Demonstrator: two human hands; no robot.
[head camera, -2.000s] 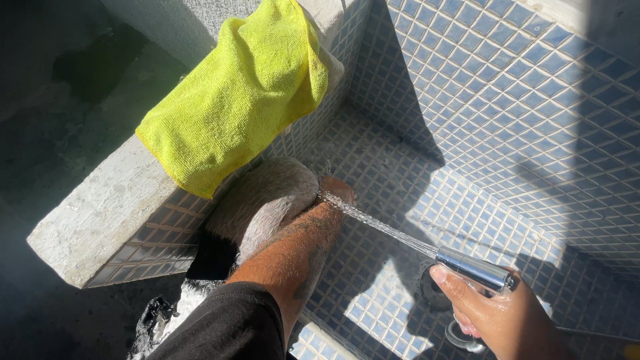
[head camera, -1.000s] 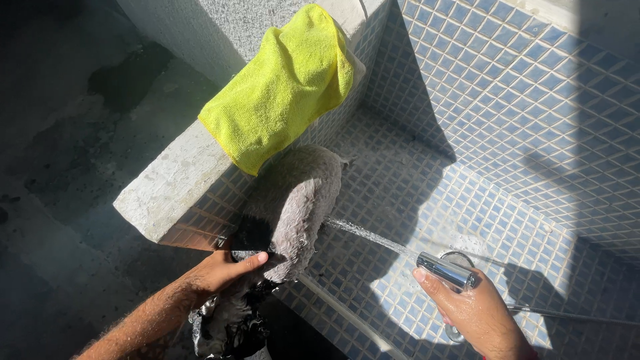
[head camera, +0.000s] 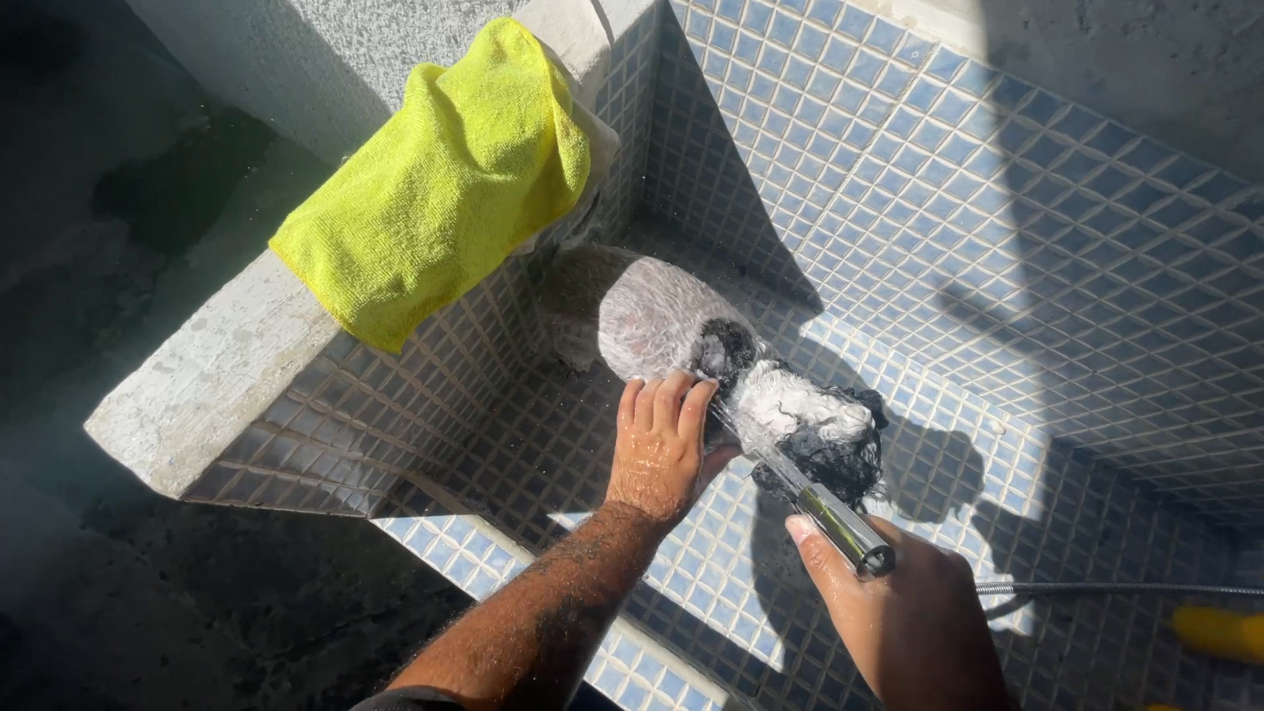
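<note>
A wet black-and-white dog (head camera: 671, 316) with curly fur stands in a blue-tiled tub, its dark-and-white head (head camera: 815, 420) toward the right. My left hand (head camera: 664, 444) rests against the dog's side near the neck, fingers on the fur and thumb partly hidden beneath. A chrome handheld sprayer (head camera: 844, 528) is gripped in my right hand (head camera: 904, 602), and its water jet runs onto the dog between head and shoulder. A yellow-green microfiber cloth (head camera: 444, 188) lies over the tub's wall, left of the dog.
The thick concrete-topped wall (head camera: 207, 395) borders the tub on the left. A metal hose (head camera: 1116, 589) trails from the right, near a blurred yellow object (head camera: 1220, 630). The tiled front edge (head camera: 632, 657) crosses below my left forearm, and a tiled wall (head camera: 889, 148) rises at the back.
The dog's head and front have turned from the tub's near edge toward the right, inside the tub. My left hand has moved right with them. The sprayer stays in my right hand.
</note>
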